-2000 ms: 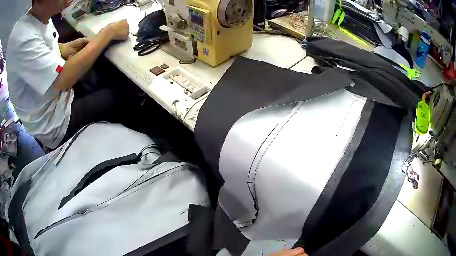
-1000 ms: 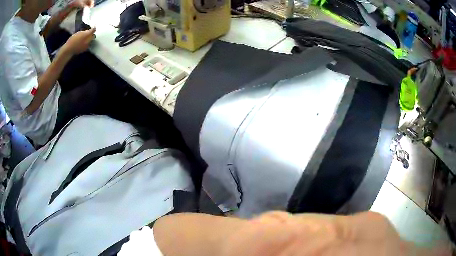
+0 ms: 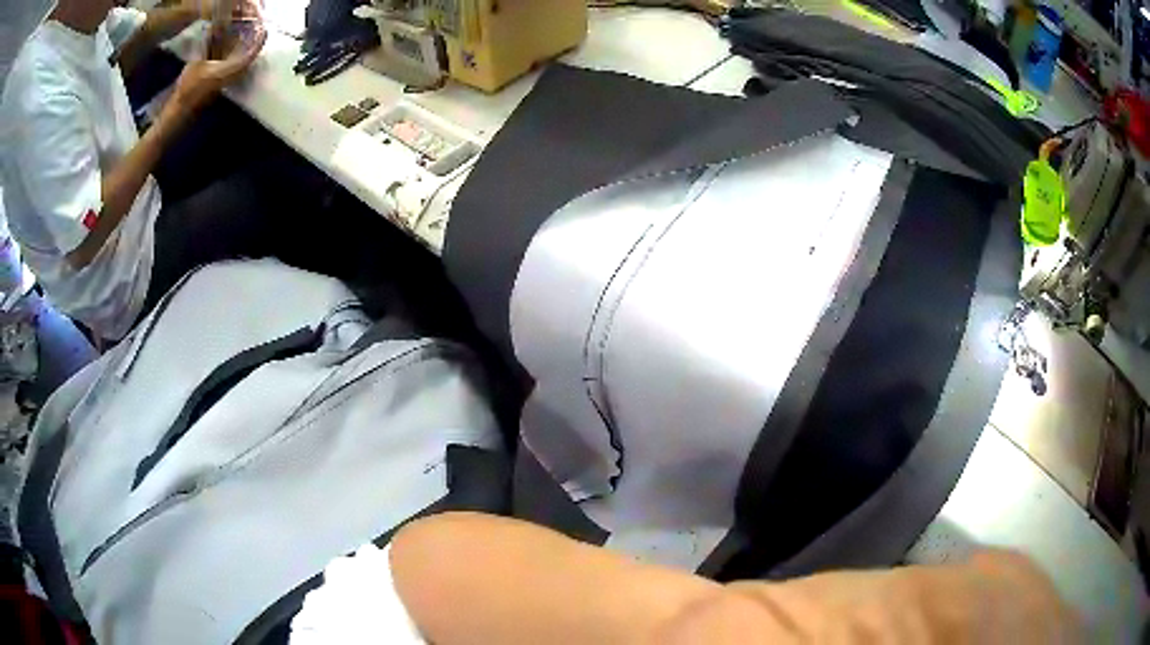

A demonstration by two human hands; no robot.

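The garment piece [image 3: 681, 328] lies over the white machine table, pale silver-grey reverse up, with dark grey fabric along its left and top. A black band [image 3: 889, 340] and a grey strip [image 3: 977, 365] run down its right side, the strip by the presser foot area [image 3: 1028, 353]. My left forearm, with a white cuff, crosses the bottom edge over the garment's lower end. My left hand [image 3: 971, 605] is blurred and partly cut off at the lower right; its fingers and any hold are hidden. My right hand is not in view.
A pale grey garment heap [image 3: 252, 428] lies at left. A person in a white shirt [image 3: 76, 164] sits behind it beside a yellowish machine [image 3: 517, 38]. A white tray [image 3: 423, 139], dark fabric pile [image 3: 870, 88] and neon green tag [image 3: 1043, 202] stand further back.
Two seconds ago only fingertips showed at the garment's bottom edge; now my left forearm and blurred hand cross there, reaching right. The view has shifted, and the other person's hands have moved.
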